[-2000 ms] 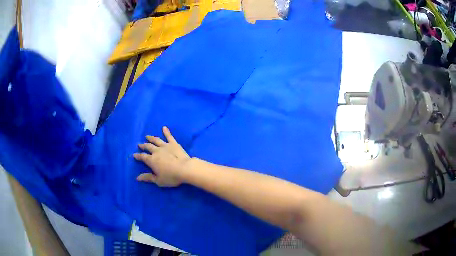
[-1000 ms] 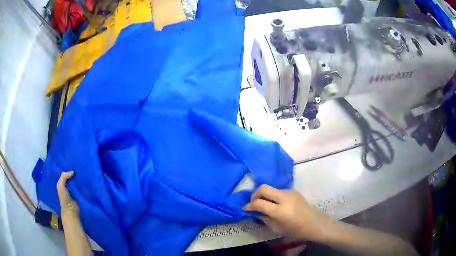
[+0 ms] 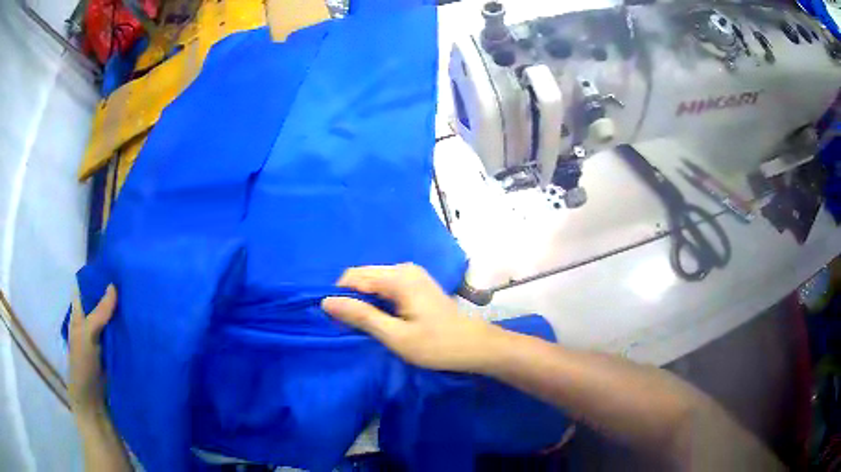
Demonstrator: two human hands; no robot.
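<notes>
Large blue fabric pieces lie over the left part of the white machine table and hang over its front edge, with folds and gathers across the middle. My right hand is on the cloth near the front, thumb and fingers closed on a gathered fold. My left hand is at the cloth's left edge, with the thumb and fingertips on a bit of it. Some of the left fingers are hidden by the cloth.
The off-white sewing machine head stands at the back right, its needle area beside the cloth. Black-handled shears and a slim pointed tool lie under it, near dark scraps. Yellow-taped cardboard is at the back left.
The view has swung right to show the whole machine. My right hand has moved from the cloth's front right corner toward its middle, and the turned-up cloth there now hangs lower.
</notes>
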